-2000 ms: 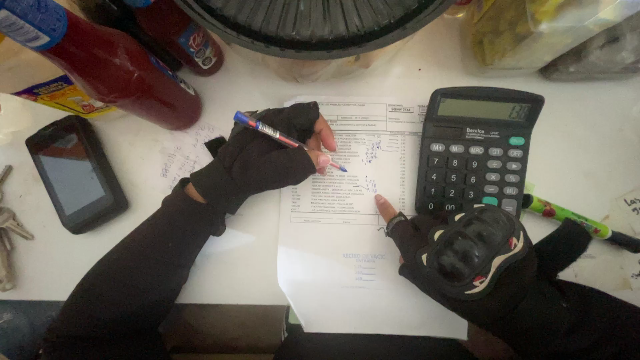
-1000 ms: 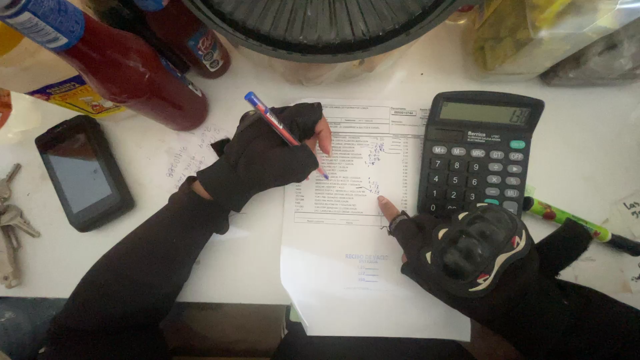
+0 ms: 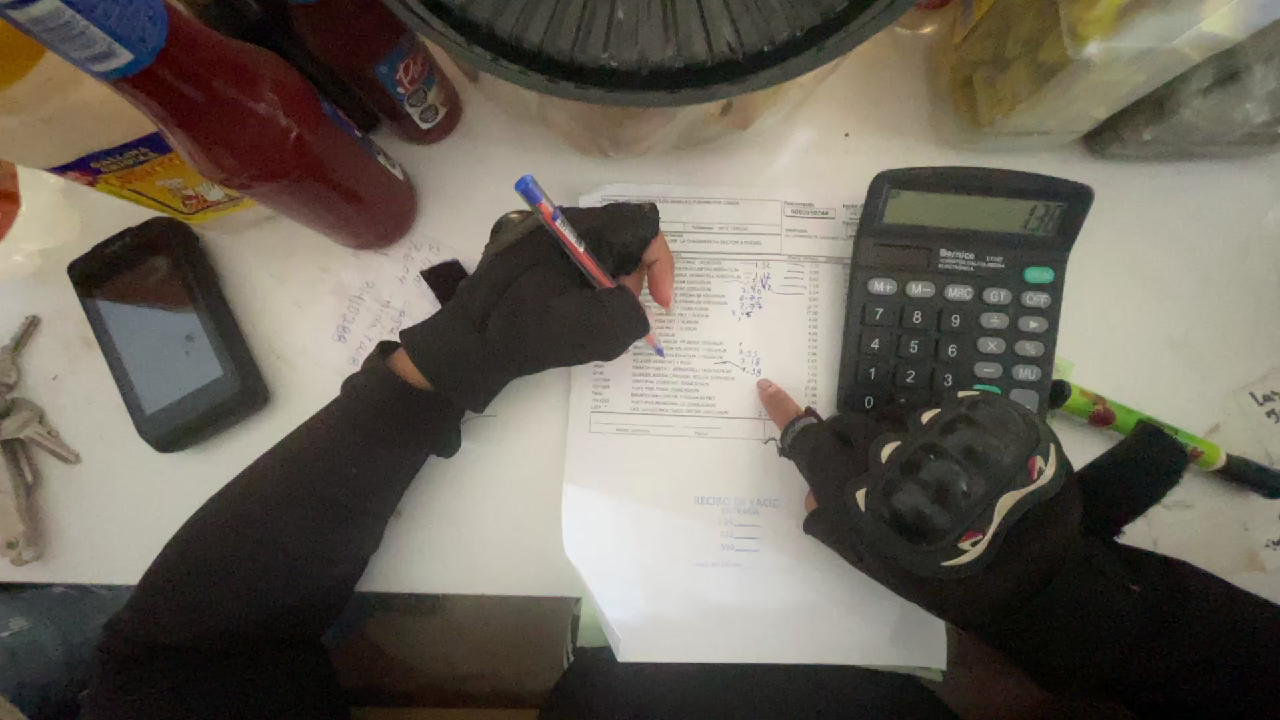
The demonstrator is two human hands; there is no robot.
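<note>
My left hand (image 3: 550, 290), in a black fingerless glove, grips a blue ballpoint pen (image 3: 570, 235) with a red-and-white barrel. The pen's tip is at the printed lines on the left part of a paper form (image 3: 670, 520), which bears print, blue handwriting and a stamp. My right hand (image 3: 920, 490), in a black fingerless glove with a hard knuckle guard, points its index finger onto the sheet, just below the handwritten figures. Its other fingers are mostly hidden. Above that hand lies a black desk calculator (image 3: 950, 290), its lower keys partly covered by the glove.
A mobile phone (image 3: 170, 335) and keys (image 3: 20, 440) lie at the left. Red sauce bottles (image 3: 290, 130) are at the upper left, and a round black ribbed object (image 3: 660, 40) is at the top. A green marker (image 3: 1140, 425) lies beyond my right glove, on the white table (image 3: 480, 530).
The pen's tip has moved left and down across the sheet, away from the handwritten column, and the pen stands steeper. My right index finger has stayed near the same place on the paper.
</note>
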